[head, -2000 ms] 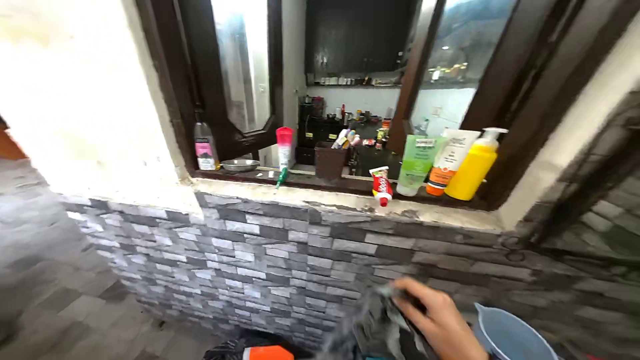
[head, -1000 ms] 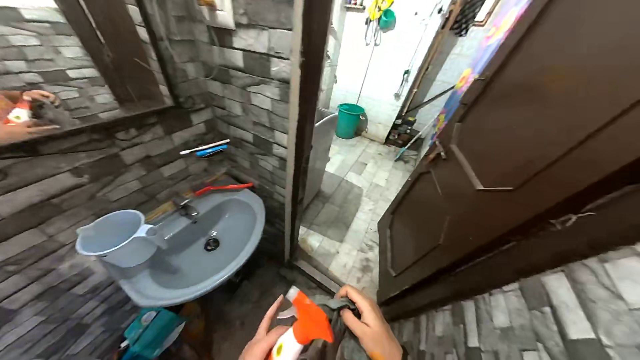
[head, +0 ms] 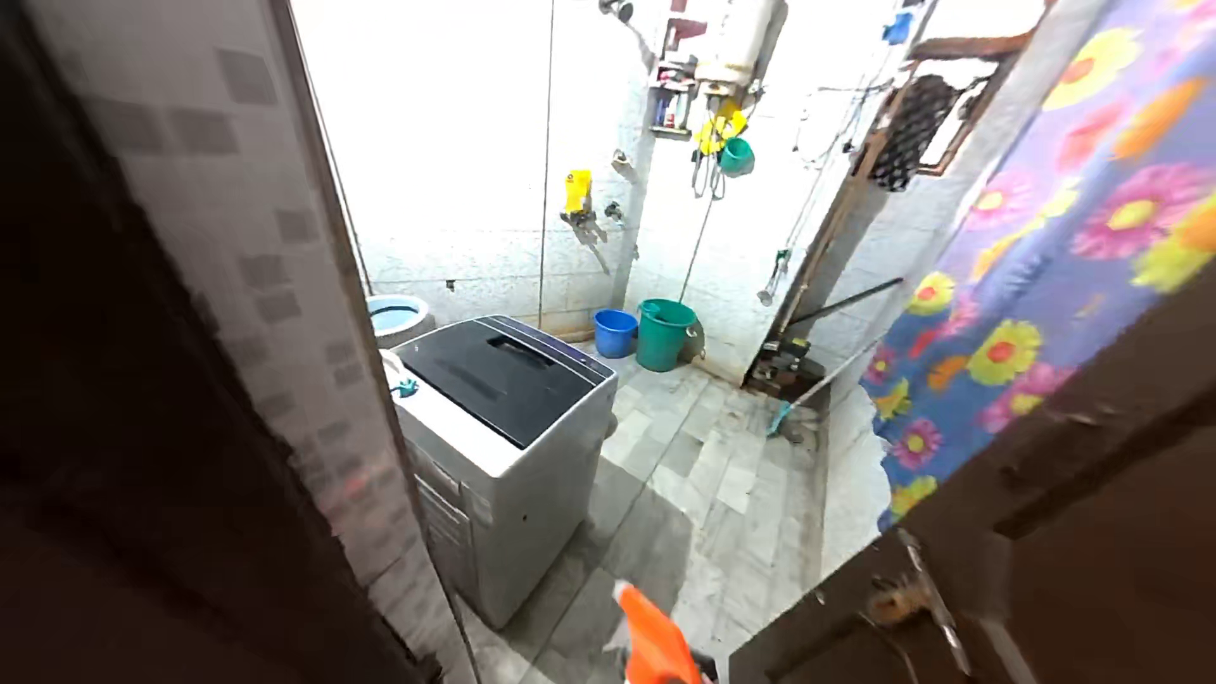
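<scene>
The orange trigger head of a spray bottle (head: 655, 641) pokes up at the bottom edge, a little right of centre, with its nozzle pointing up and to the left. Something dark and greyish lies just beside it, too cropped to name. Neither of my hands can be made out; whatever holds the bottle is below the frame. Beyond it stands a top-loading washing machine (head: 560, 465) with a dark lid, closed.
A dark doorframe (head: 190, 456) is at left, a brown door (head: 1092, 532) with a metal bolt at right. Further in are a blue bucket (head: 616, 334), a green bucket (head: 663, 337), a long-handled floor wiper (head: 817, 388) and a flowered curtain (head: 1026, 275).
The view has swung from the window ledge, past the washbasin, to the bathroom doorway. One second ago both hands showed around the spray bottle and a grey cloth; now mainly its orange head shows.
</scene>
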